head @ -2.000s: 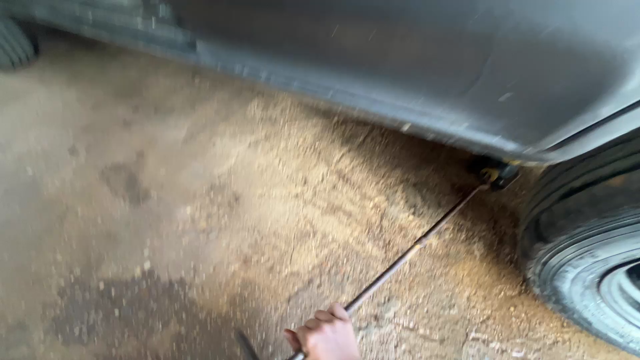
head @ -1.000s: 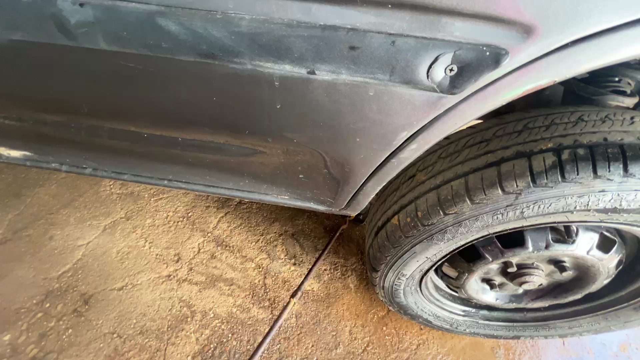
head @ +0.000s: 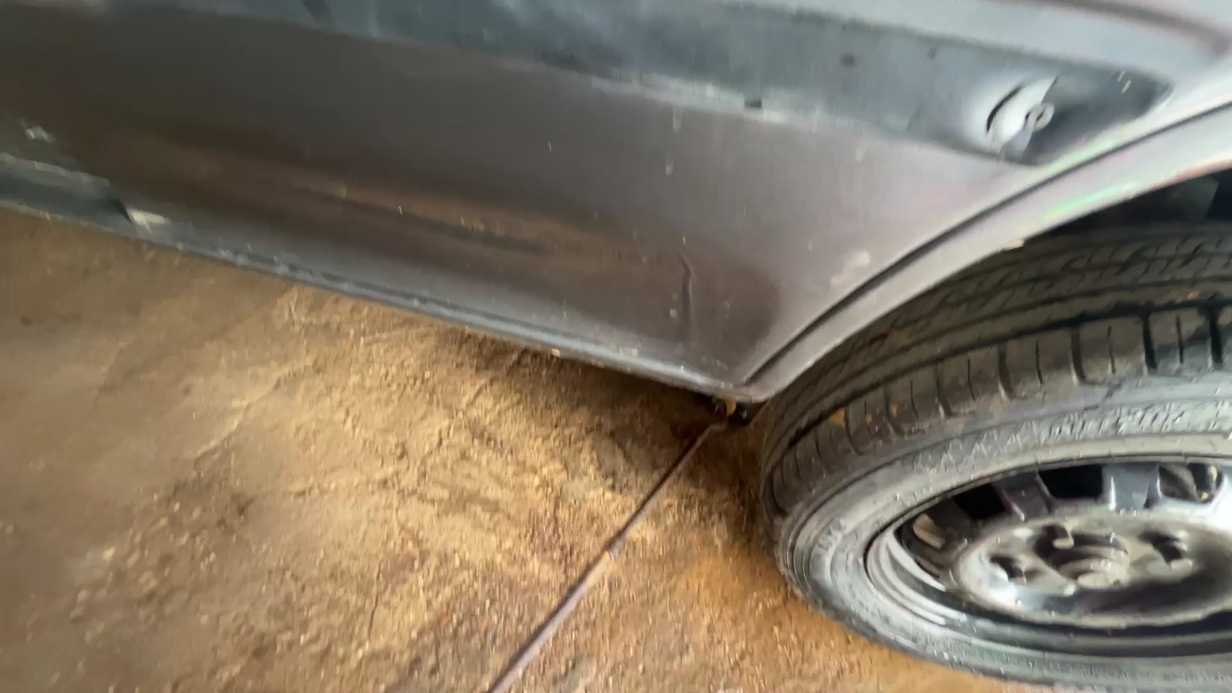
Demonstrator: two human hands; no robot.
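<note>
Neither my left hand nor my right hand shows in the head view. A long thin metal rod (head: 608,556) runs from the bottom edge up and right to a small fitting (head: 729,408) under the car's sill, just left of the wheel. The rod's near end is out of view, so what holds it is hidden. Most of the fitting is hidden beneath the dark car body panel (head: 539,221). Beside it stands the tire (head: 818,539) on a steel wheel rim (head: 1088,568) with several openings.
The lower edge of the car body (head: 385,306) slants down to the wheel arch (head: 895,274). A dark side molding (head: 712,87) with a round fastener (head: 1038,115) crosses the panel above. Rough, stained ground (head: 337,500) lies below the car.
The hand seen on the rod two seconds ago is out of the frame. The view has shifted toward the wheel, and more of the rim shows than at first.
</note>
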